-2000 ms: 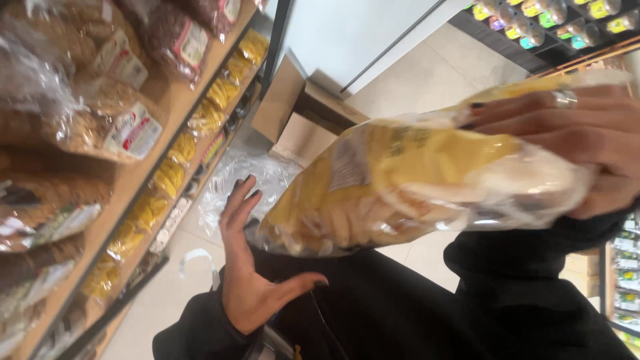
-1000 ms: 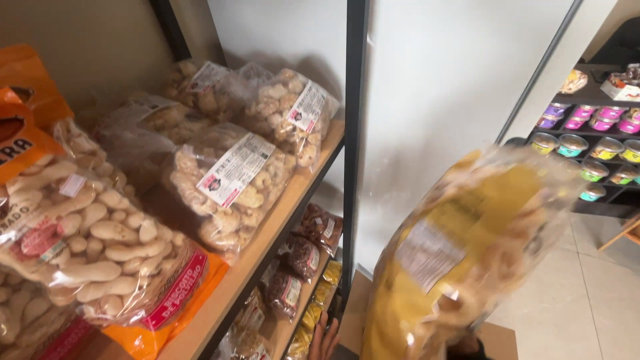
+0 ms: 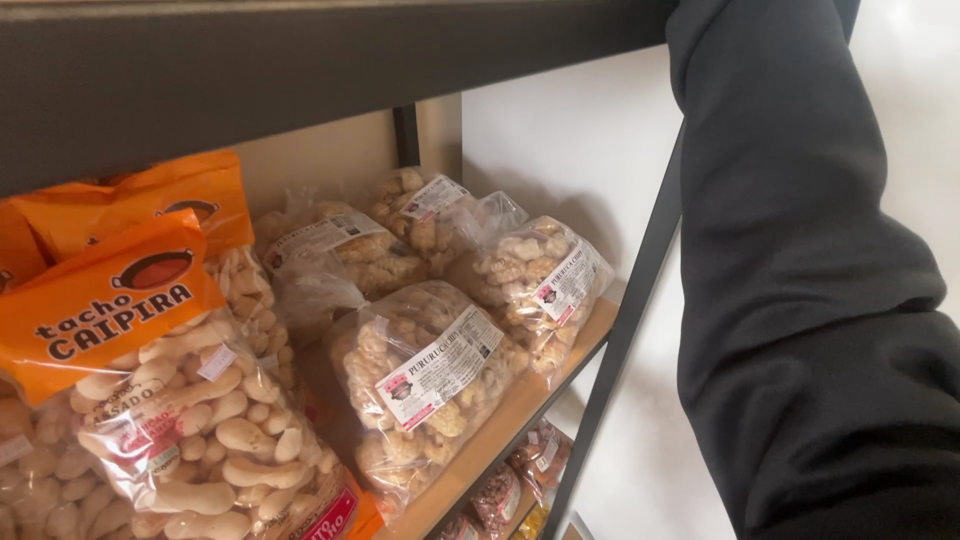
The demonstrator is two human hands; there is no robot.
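A dark sleeve on one of my arms (image 3: 810, 270) reaches up along the right side, past the shelf's black upright. Its hand is beyond the top edge, hidden from view, and my other hand is out of the picture too. The bag with yellow print is not visible. Nearest the arm, clear bags of puffed pork-rind chips (image 3: 442, 375) with white labels lie on the wooden shelf (image 3: 517, 397). Left of them stand clear bags of in-shell peanuts (image 3: 202, 420) with orange tops.
A thick dark shelf edge (image 3: 315, 75) crosses the top of the view. The black metal upright (image 3: 637, 300) slants down beside a white wall (image 3: 645, 450). On a lower shelf lie small bags of brown snacks (image 3: 499, 495) and yellow packets (image 3: 531, 523).
The yellow-printed bag, held in my right hand two seconds ago, has left the view. One sleeved arm now extends upward at the right. The view has shifted toward the shelf.
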